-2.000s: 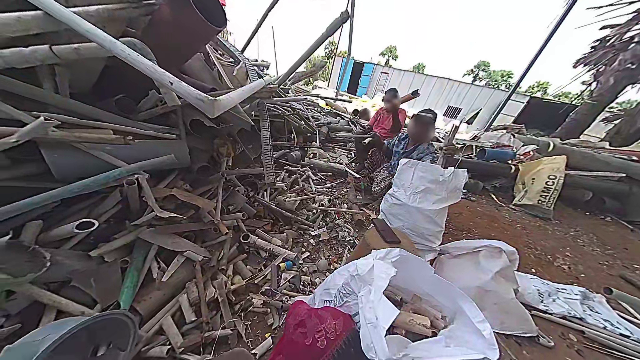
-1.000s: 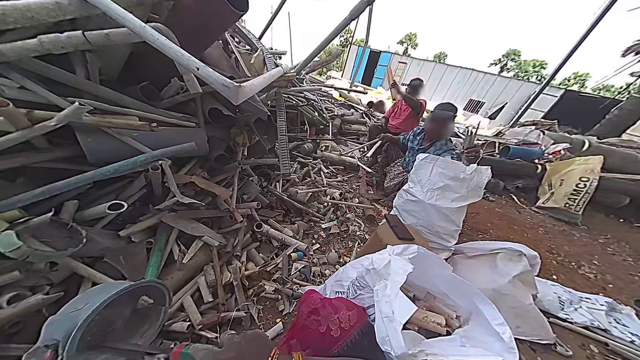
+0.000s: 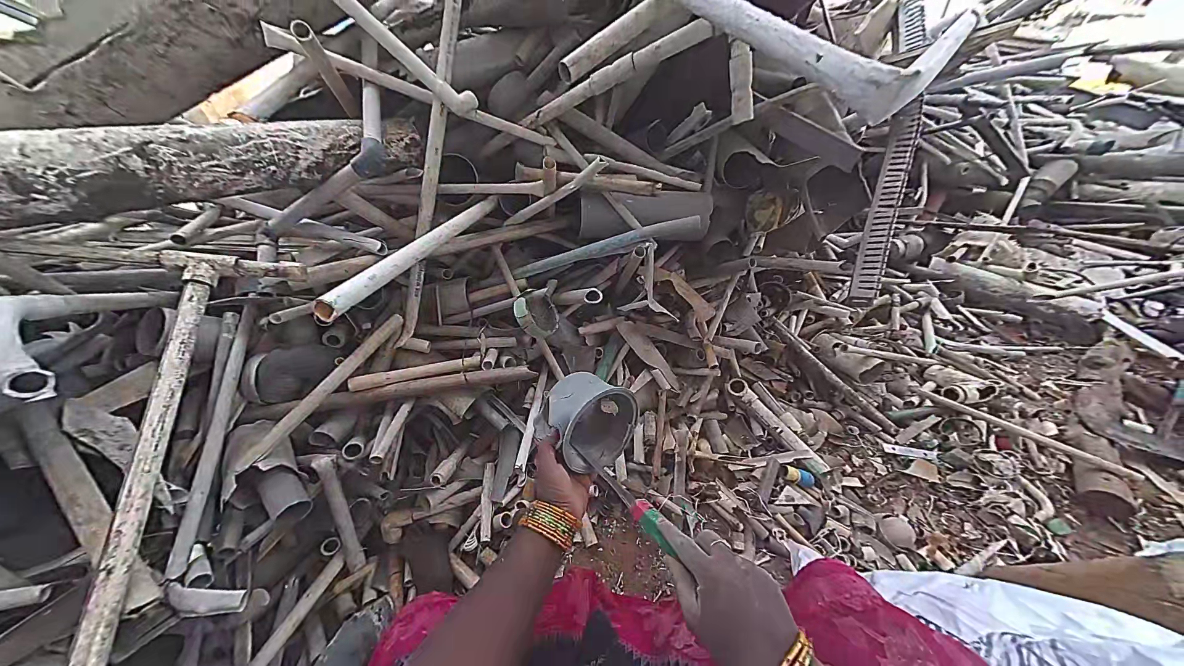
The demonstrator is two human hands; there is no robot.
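My left hand [image 3: 561,483], with bangles at the wrist, grips the lower left side of a grey plastic pipe fitting [image 3: 566,400]. Its round open mouth faces up and to the right, and a small pale lump shows inside it. In my right hand [image 3: 726,592] is a tool with a red and green handle [image 3: 652,525]. The tool's narrow metal shaft [image 3: 603,476] points up and left, its far end at the rim of the fitting. What kind of tool it is I cannot tell.
A high heap of scrap plastic pipes [image 3: 407,259] rises ahead and to the left. A slotted grey strip [image 3: 886,199] leans on it. Pipe scraps cover the ground at right. A white sack [image 3: 1017,610] and brown cardboard [image 3: 1101,587] lie at lower right. Red cloth [image 3: 842,610] covers my lap.
The view has swung left and down to the heap. Both my hands, the held fitting and the tool are now plainly in view. The two people seen before are out of view.
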